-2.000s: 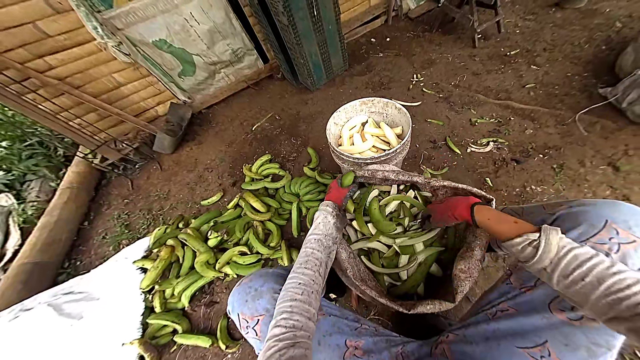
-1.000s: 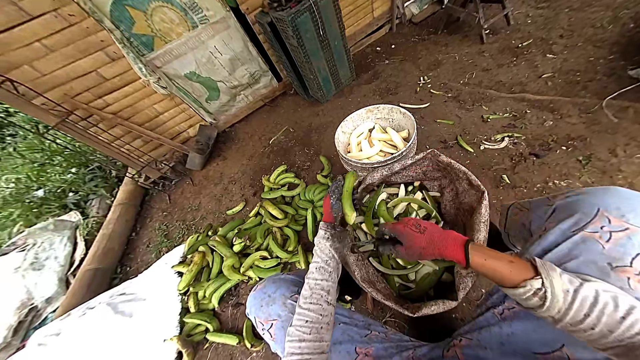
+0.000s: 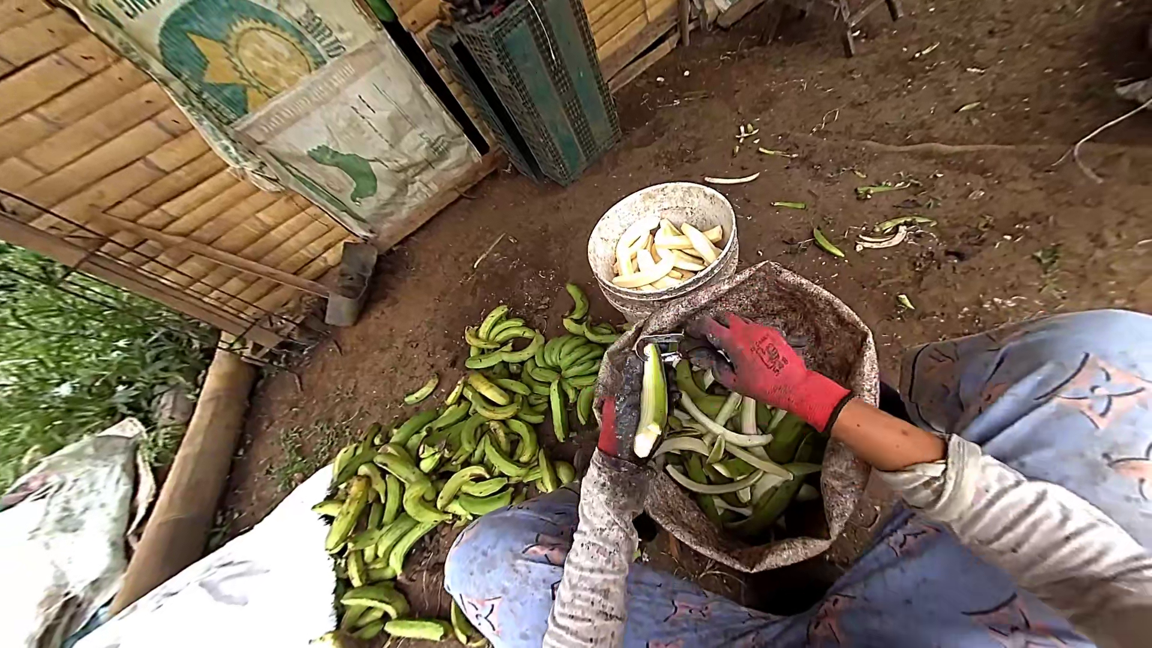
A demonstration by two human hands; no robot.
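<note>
My left hand, in a red and dark glove, holds a partly peeled green plantain upright over the left rim of a sack. My right hand, in a red glove with dark fingers, grips a metal peeler at the plantain's top end. Green and whitish peels fill the sack between my knees. Just beyond it, peeled pale plantains lie in a dirty white bucket. A heap of green unpeeled plantains covers the ground to the left.
A white sheet lies at the lower left, beside a bamboo pole. Green plastic crates stand against the bamboo wall. Scattered peel scraps lie on the dirt beyond the sack.
My right hand, over the sack's right side two seconds ago, has moved left to the plantain in my left hand. Pale flesh now shows along that plantain, which looked green one second ago.
</note>
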